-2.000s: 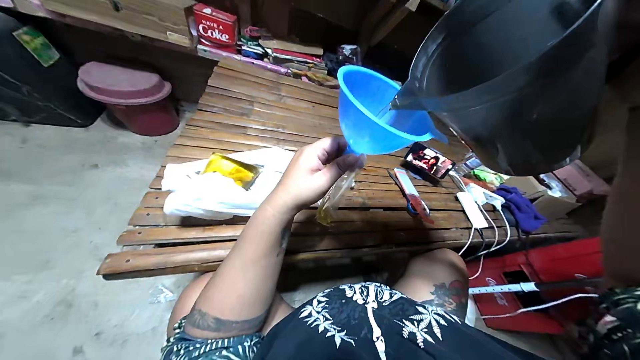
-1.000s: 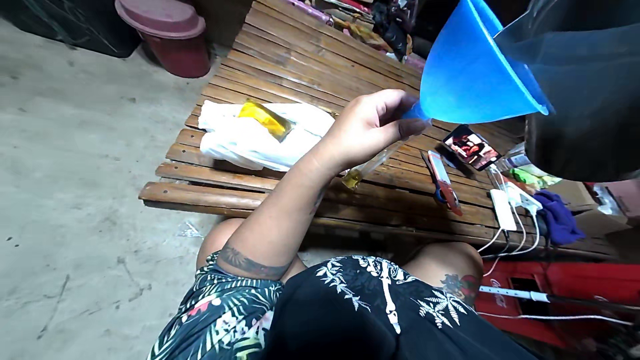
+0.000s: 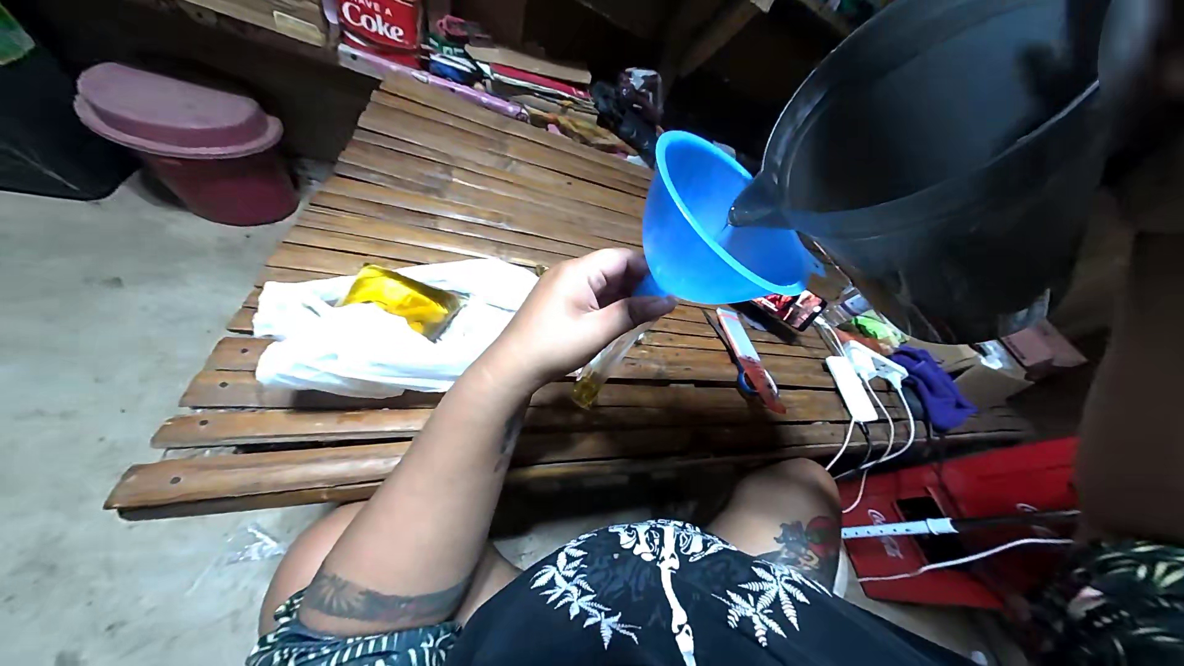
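My left hand grips the narrow neck of a blue plastic funnel, together with the top of a clear plastic bag that hangs below it with some yellow liquid at its bottom. A large dark pitcher is tilted at the upper right, its spout inside the funnel's mouth. My right hand cannot be made out; the pitcher's far side is in deep shadow. Left of my wrist, a filled bag of yellow liquid lies on a white plastic bag or cloth on the slatted bamboo table.
Scissors and a red-and-white packet lie beside a phone. A white power strip with cables and a purple cloth sit at the right. A red crate stands below. A lidded maroon bin is at the left.
The view shifted and turned back between frames. The pitcher's spout remains at the funnel, and my left hand keeps its hold on the funnel's neck.
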